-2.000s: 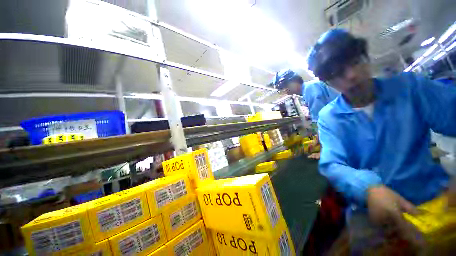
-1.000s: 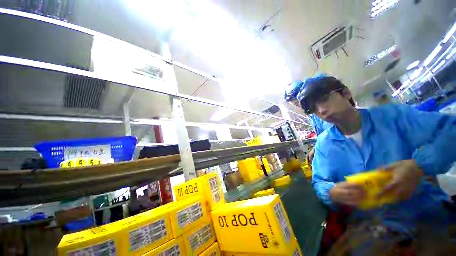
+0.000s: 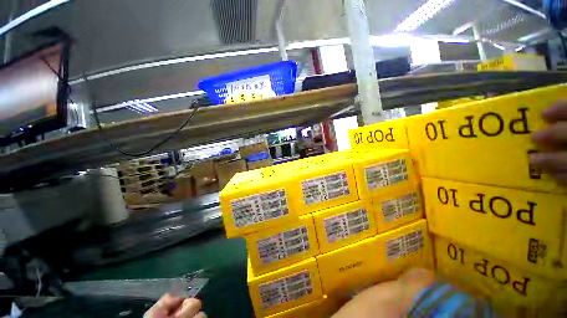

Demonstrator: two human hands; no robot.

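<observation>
Yellow POP 10 boxes point(image 3: 348, 189) are stacked before me, several with barcode-labelled ends facing me. Beside them, larger box sides form a taller pile point(image 3: 479, 202). My left hand point(image 3: 175, 307) shows only as curled fingers at the bottom edge, left of the stack; whether it holds anything is not visible. My right hand point(image 3: 385, 299) is blurred and low in front of the stack, with a blue patterned cuff behind it; its fingers are cut off by the bottom edge. Fingers at the right edge, apparently another person's, touch the top box of the taller pile.
A wooden shelf point(image 3: 298, 110) runs above the boxes and carries a blue basket point(image 3: 250, 84). A white post point(image 3: 363, 62) stands behind the stack. A monitor point(image 3: 34, 90) hangs at upper left. A dark green surface point(image 3: 211, 261) and a flat grey piece point(image 3: 124, 287) lie at lower left.
The view has swung left and down, so the stack sits further right and larger. My hands have come into view. The worker in blue has left the picture, apart from the apparent fingers at the right edge.
</observation>
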